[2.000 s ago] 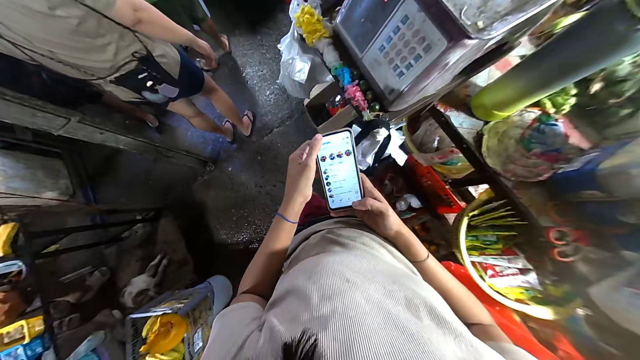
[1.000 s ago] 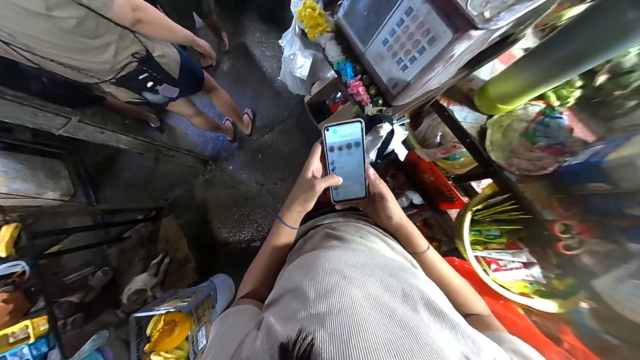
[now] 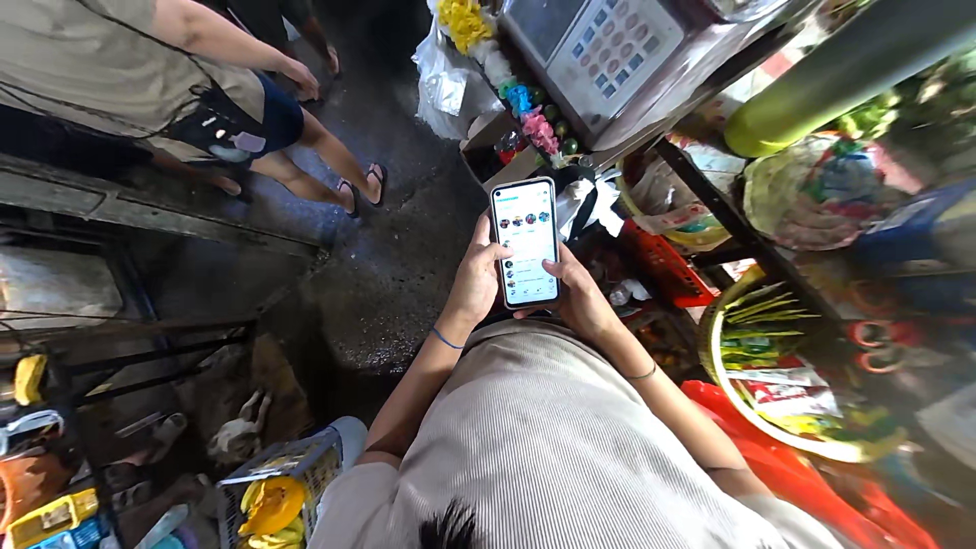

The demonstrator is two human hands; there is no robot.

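Upright in front of my waist, a smartphone (image 3: pixel 526 242) with a lit screen is held between both hands. My left hand (image 3: pixel 478 274) grips its left edge, thumb over the glass. From the right side my right hand (image 3: pixel 583 293) supports it, its thumb at the screen's lower right. The screen shows a row of small round pictures above a list. Fingers behind the phone are mostly hidden.
A scale with a keypad (image 3: pixel 618 46) stands at the upper right, beside a coloured flower garland (image 3: pixel 540 128). A round basket (image 3: pixel 713 343) holds packets at the right. A person (image 3: pixel 282 114) stands at the upper left. A plastic crate (image 3: pixel 328 457) holds yellow produce.
My left thumb has moved from the lower part of the screen up toward its left edge. My right thumb now lies on the glass. The phone's screen content has shifted.
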